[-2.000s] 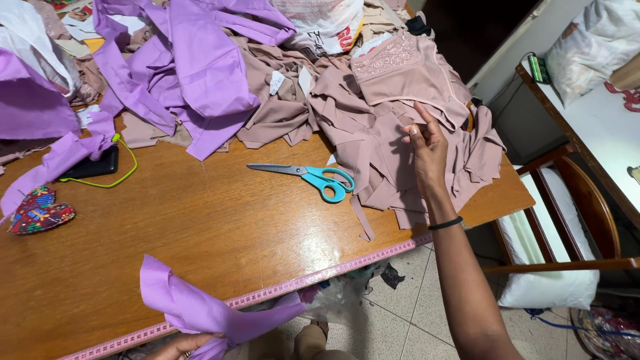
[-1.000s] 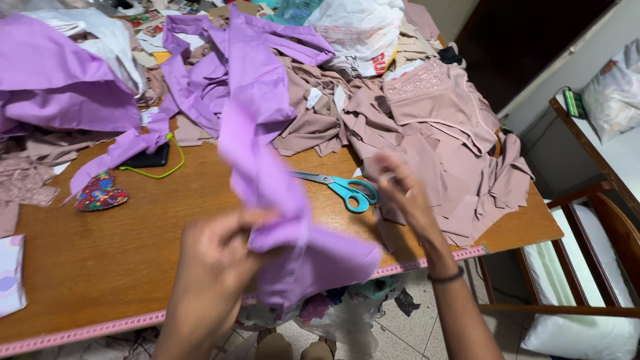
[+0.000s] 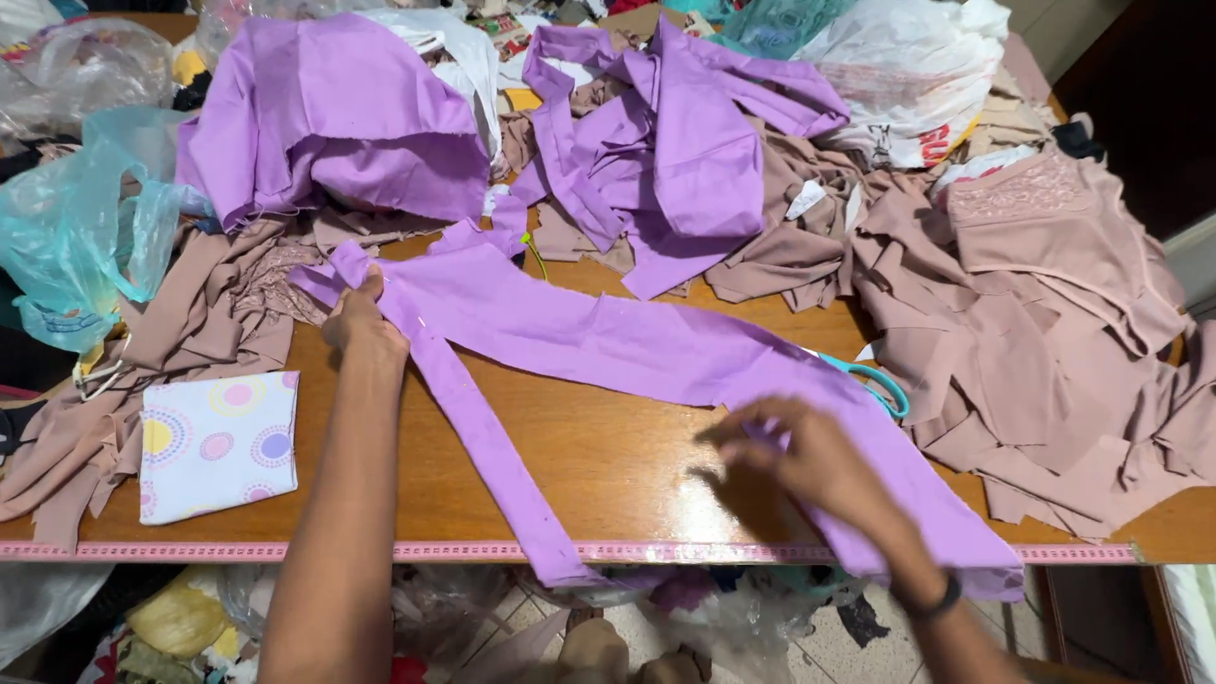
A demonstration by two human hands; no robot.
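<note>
My left hand (image 3: 366, 318) grips the left end of a long purple fabric piece (image 3: 589, 342) that lies spread over the wooden table. A narrow purple strip (image 3: 484, 456) runs from that hand down to the table's front edge. My right hand (image 3: 807, 456), blurred, is over the right part of the purple piece, its fingers apart; whether they touch the cloth is unclear. Scissors with turquoise handles (image 3: 883, 385) lie partly under the purple fabric, their blades hidden.
A folded dotted cloth (image 3: 218, 446) lies at the left. Pink measuring tape (image 3: 456, 552) runs along the front edge. Behind are heaped purple fabric (image 3: 332, 114), more purple pieces (image 3: 708, 142) and plastic bags (image 3: 902, 76). Dusty-pink fabric (image 3: 1007, 380) covers the right side, with lace-trimmed briefs (image 3: 1054, 237) on top.
The purple fabric, bunched in my left hand before, is now spread across the table and over part of the scissors. My left hand has moved away from the front edge. The view has shifted left.
</note>
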